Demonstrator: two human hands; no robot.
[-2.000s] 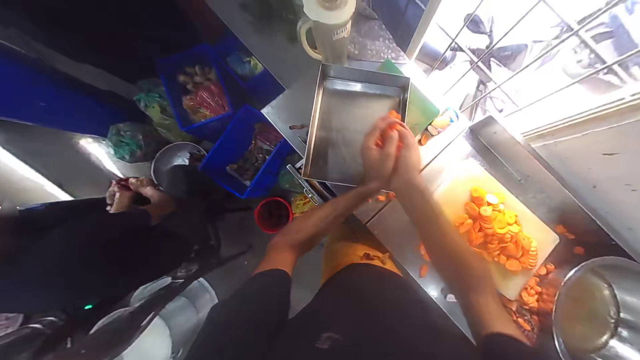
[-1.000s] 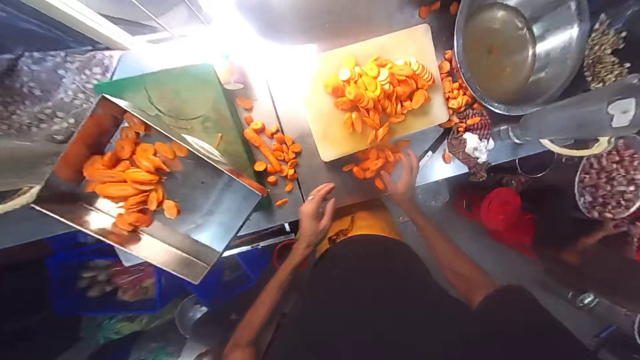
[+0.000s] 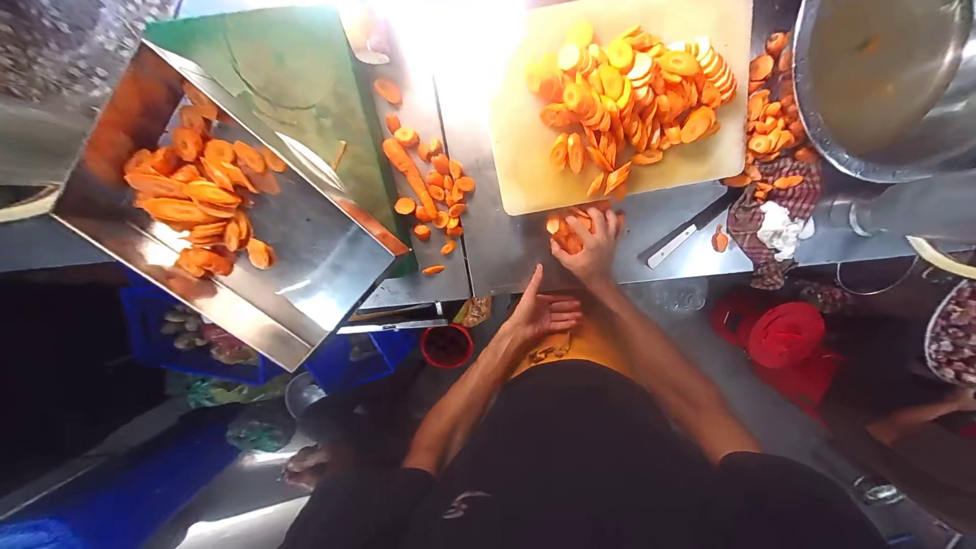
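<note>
My right hand (image 3: 589,248) is curled over carrot slices (image 3: 568,229) at the counter's front edge, just below a cream cutting board (image 3: 526,179). My left hand (image 3: 543,313) is held out beside it, palm up, fingers apart and holding nothing. A heap of sliced carrots (image 3: 610,99) lies on the board. To the left, a metal tray (image 3: 305,252) holds more carrot slices (image 3: 206,198) and rests partly over a green cutting board (image 3: 305,76). Loose slices and a carrot piece (image 3: 412,175) lie between the boards. A knife (image 3: 679,240) lies right of my right hand.
A large metal bowl (image 3: 820,137) of cloudy liquid stands at the right, near a checked cloth (image 3: 785,191). Blue crates (image 3: 267,370) and a red bucket (image 3: 447,347) are below the counter. A red stool (image 3: 787,333) stands at lower right, near another person's arm (image 3: 915,415).
The view has swung strongly to the right since the oldest frame, where my hands were together over the tray. Since the middle frame, my right hand has closed in on the slices at the counter edge.
</note>
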